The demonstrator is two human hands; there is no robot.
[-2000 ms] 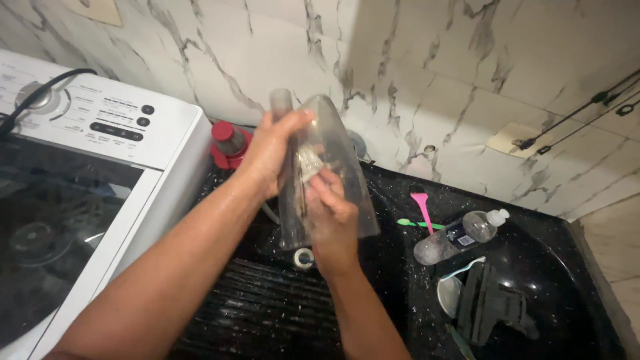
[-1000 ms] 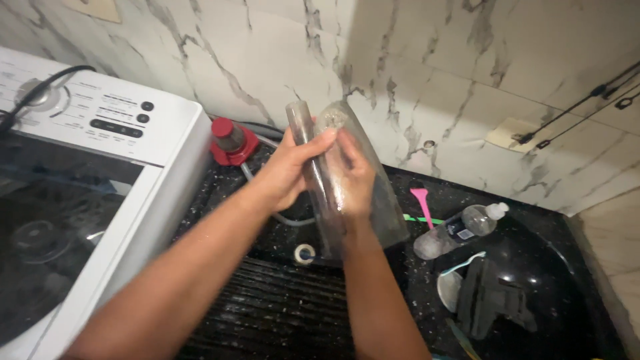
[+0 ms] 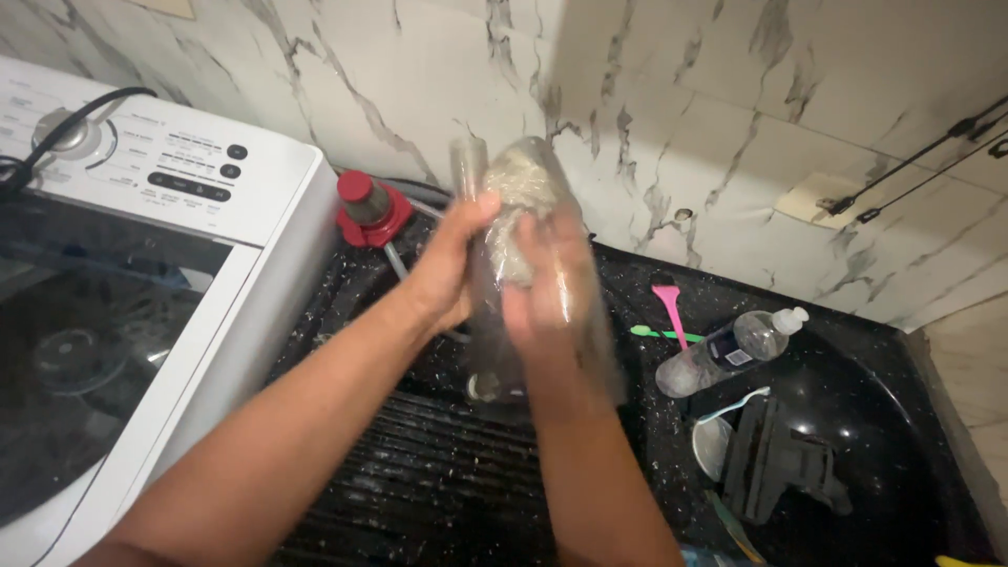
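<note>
My left hand (image 3: 457, 260) grips a clear plastic piece (image 3: 594, 331) by its tube-like rolled edge, the thumb lying across it. My right hand (image 3: 555, 276) is blurred and presses a crumpled, wet-looking translucent wad (image 3: 516, 197) against the same piece; its fingers are partly seen through or behind the plastic. The piece stands tilted over the black speckled stone washboard sink (image 3: 441, 472). A pale ring-shaped fitting (image 3: 482, 386) shows below it, partly covered by the plastic.
A white washing machine (image 3: 291, 213) stands left; a red-based fitting (image 3: 370, 209) with a hose sits behind. At right are a pink brush (image 3: 669, 311), a green toothbrush (image 3: 657, 332), a clear bottle (image 3: 732, 350), a light-blue toothbrush (image 3: 732, 405), a round dish (image 3: 711, 445) and a black plastic part (image 3: 780, 465).
The right hand has shifted over the plastic piece, and the wad shows more fully now. The left hand keeps hold near the rolled edge.
</note>
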